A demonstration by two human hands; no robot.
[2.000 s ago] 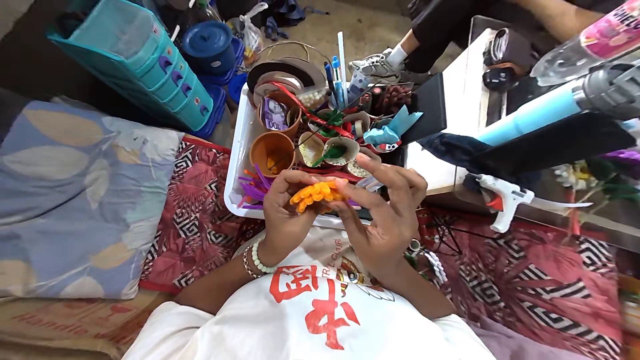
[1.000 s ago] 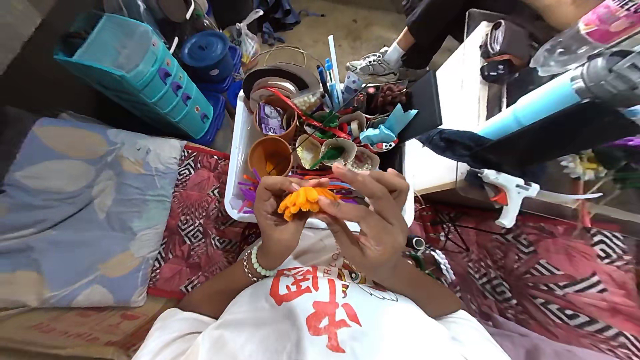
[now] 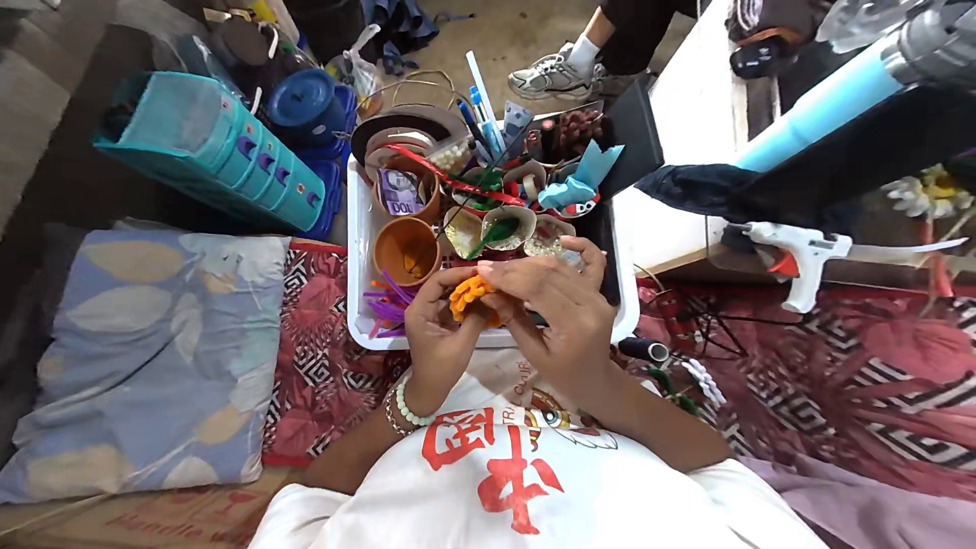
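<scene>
An orange fuzzy flower, seemingly of pipe cleaner, [image 3: 469, 293] is held between my two hands over the near edge of a white plastic tray [image 3: 627, 305]. My left hand [image 3: 442, 328] grips its left side between thumb and fingers. My right hand [image 3: 553, 309] covers its right side, fingertips on the petals. Behind my hands the tray holds an orange cup [image 3: 406, 248], paper cups with beads [image 3: 463, 231], a green leaf-like piece [image 3: 499, 231], pens [image 3: 488, 126] and a light blue ribbon bow [image 3: 583, 179]. Purple pipe cleaners [image 3: 389, 305] lie left of my left hand.
A white glue gun [image 3: 808, 255] is at the right, below a light blue bottle [image 3: 820, 114]. A teal drawer unit [image 3: 221, 152] and a patterned pillow [image 3: 160, 351] are on the left. A thread spool [image 3: 644, 349] lies beside the tray. Another person's shoe [image 3: 553, 76] is beyond.
The orange flower has been turned between my fingers, and less of it shows now. My right hand's fingers have closed in over it; they were spread more two seconds ago.
</scene>
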